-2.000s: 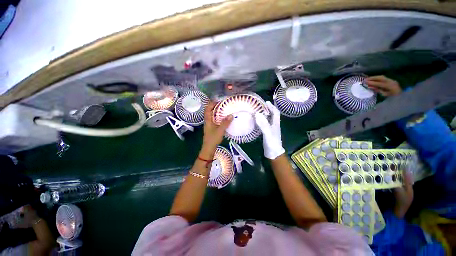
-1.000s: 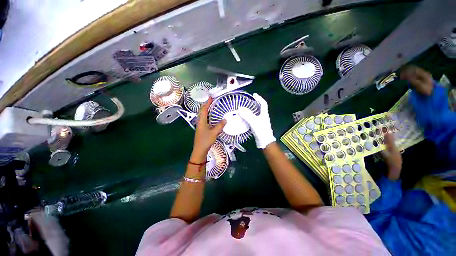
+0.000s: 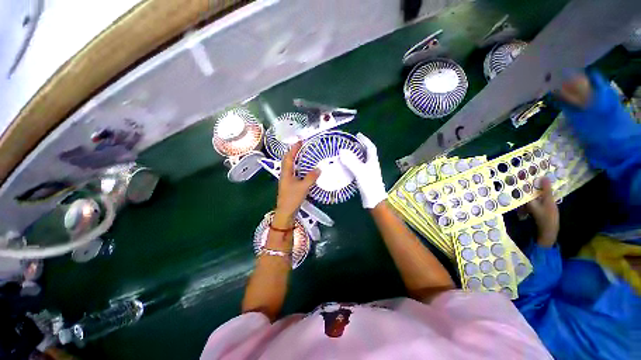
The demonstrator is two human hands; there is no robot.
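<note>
A white round clip fan (image 3: 330, 172) is held between my hands, its ribbed grille and pale centre disc facing up. My bare left hand (image 3: 294, 184) grips its left edge, with the thumb on the grille near the disc. My gloved right hand (image 3: 366, 172) holds its right side, with fingers at the centre disc. A white clip (image 3: 329, 121) shows just above the held fan. Another clip fan (image 3: 270, 239) lies below, partly hidden behind my left forearm.
Two fans (image 3: 237, 132) lie at upper left of my hands on the green belt (image 3: 183, 232). Another fan (image 3: 436, 88) is at upper right. Yellow sticker sheets (image 3: 485, 260) lie at right, beside a person in blue sleeves (image 3: 597, 133). A plastic bottle (image 3: 109, 320) is lower left.
The view has turned, and the rail slants more steeply. The held fan's grille has gone from glowing pinkish to white and dark, and its clip now shows above. The neighbour's upper hand has left the far-right fan.
</note>
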